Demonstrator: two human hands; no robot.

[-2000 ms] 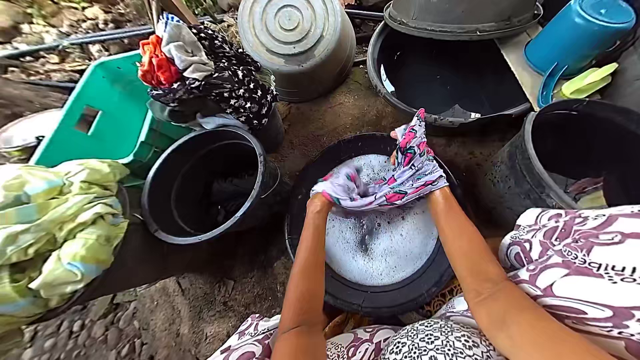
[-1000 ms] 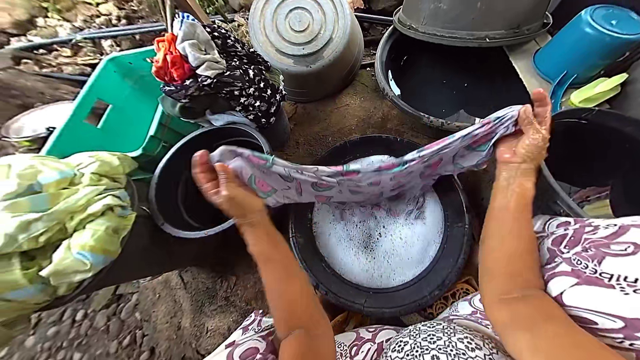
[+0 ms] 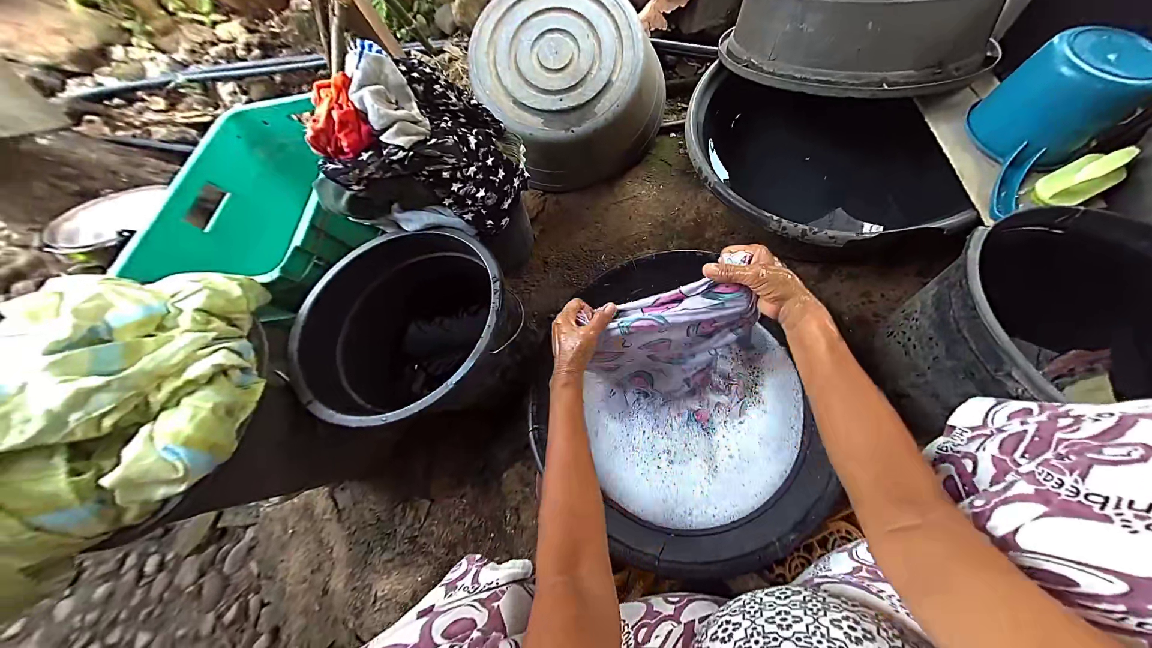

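A wet cloth with a pink and teal pattern (image 3: 670, 333) is stretched between my two hands, its lower part hanging into white suds (image 3: 702, 459) in a round black basin (image 3: 720, 549). My left hand (image 3: 578, 337) pinches the cloth's left end over the basin's rim side. Around the right end are closed the fingers of my right hand (image 3: 763, 281), slightly higher, near the basin's far edge. Where the cloth meets the suds, its lower edge is partly hidden.
Left of the basin stands a black bucket (image 3: 310, 369), with yellow-green cloth (image 3: 126, 396) beyond it. Behind are a green crate (image 3: 261, 189), piled dark clothes (image 3: 450, 135) and an upturned pot (image 3: 567, 81). A water-filled tub (image 3: 711, 171) and another bucket (image 3: 972, 315) stand to the right.
One second ago my hands held the cloth stretched wide above the basin. They have come closer together, and the cloth now hangs down into the suds.
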